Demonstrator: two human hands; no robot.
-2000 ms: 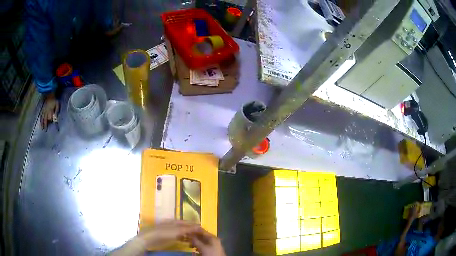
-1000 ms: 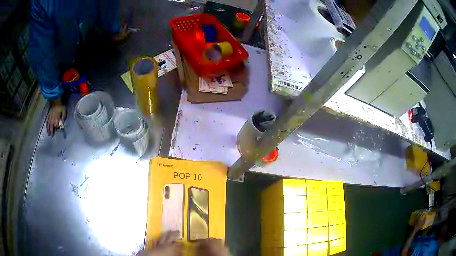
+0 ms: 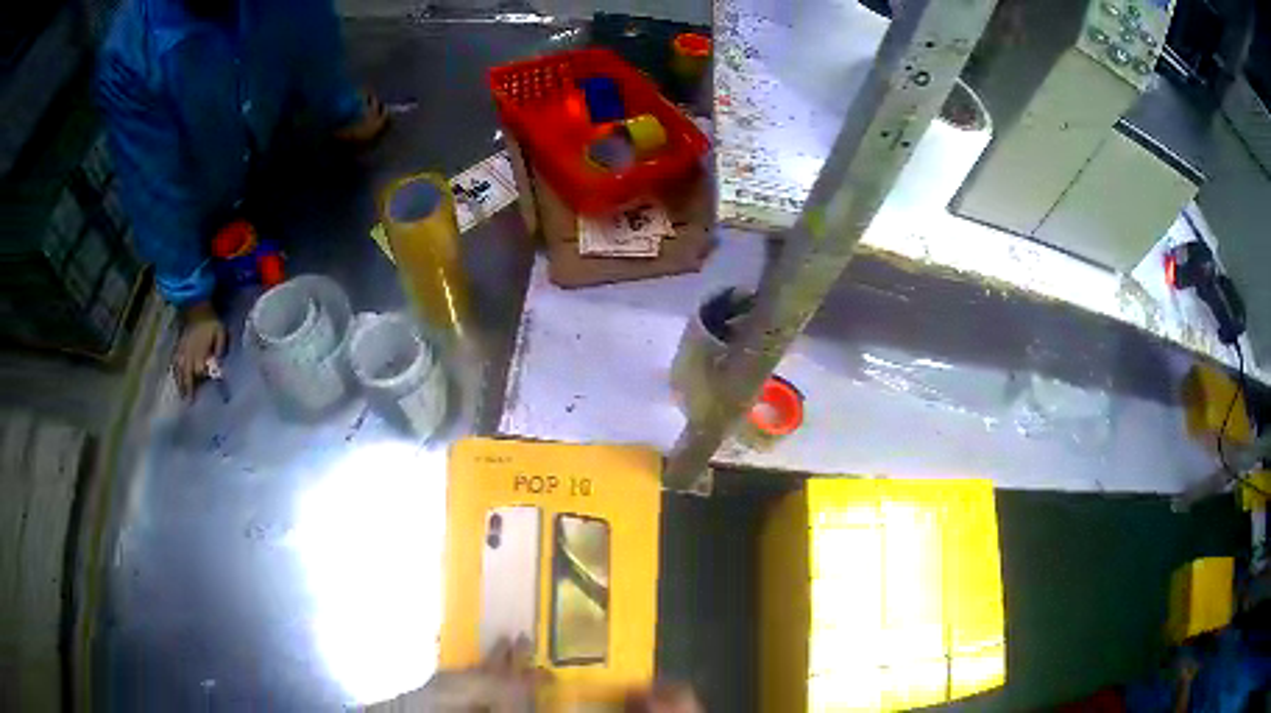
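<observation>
A flat orange-yellow POP 10 panel or box (image 3: 558, 481) with two phone pictures lies in front of me at the bottom centre. My left hand (image 3: 491, 683) is over its lower part, blurred and cut off by the bottom edge. My right hand (image 3: 669, 699) barely shows at its lower right corner, also blurred. Whether either hand grips the panel is hidden. A tight block of yellow gift boxes (image 3: 903, 592) stands to the right on the dark green bench, with glare on it.
Whitish cylinders (image 3: 397, 373) and a yellow tape roll stack (image 3: 422, 251) stand on the metal table. A red basket (image 3: 537, 98), a grey cup (image 3: 704, 355) and an orange-red ring (image 3: 776, 405) lie beyond. A metal post (image 3: 836, 195) slants across. A person in blue (image 3: 230, 119) is at upper left.
The view has shifted, so most things sit further right in the picture. My hands have moved lower towards the picture's edge and further apart than two seconds ago, uncovering more of the panel.
</observation>
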